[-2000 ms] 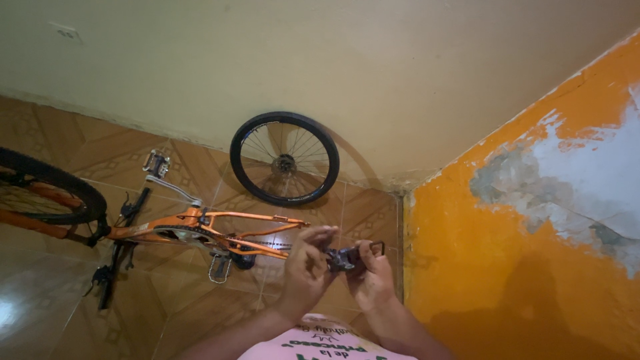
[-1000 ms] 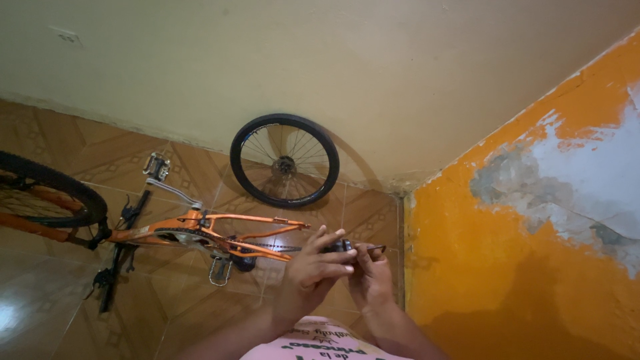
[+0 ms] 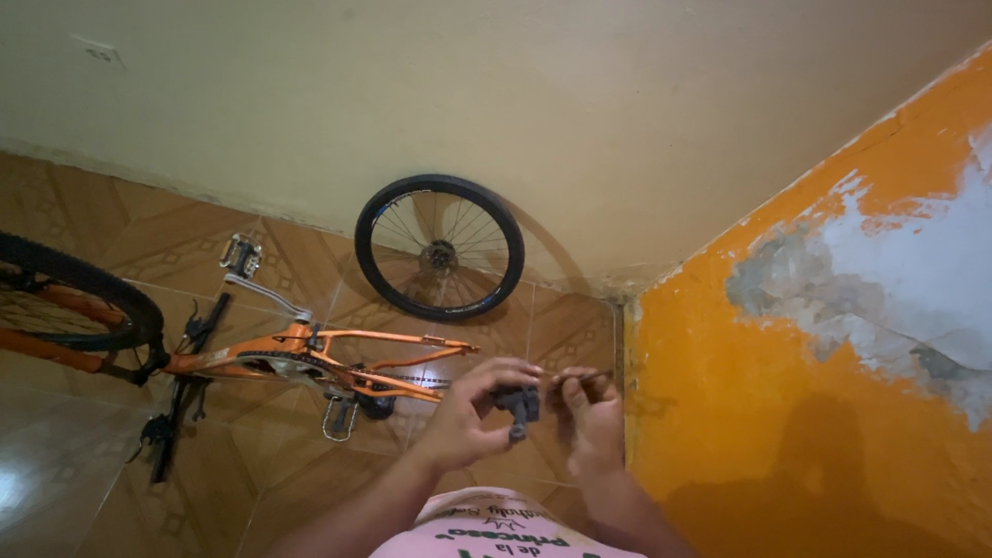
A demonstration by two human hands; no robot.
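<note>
My left hand holds a small dark mechanical part, possibly a bicycle brake caliper, between thumb and fingers. Just to its right, my right hand pinches a thin dark tool, perhaps a hex key; its far end is blurred. Beyond and left of my hands lies an orange bicycle frame, upside down on its handlebar, with the rear fork ends bare. The chain and a crank with its pedal are on it. A detached wheel with a disc rotor leans against the wall.
The bicycle's other wheel stands at the left edge. A pale wall rises behind, with a socket at upper left. An orange wall with peeling paint is close on the right. The floor is brown tile.
My hands have come apart a little, with the dark part in my left hand and the thin tool in my right. The bicycle and loose wheel have not moved.
</note>
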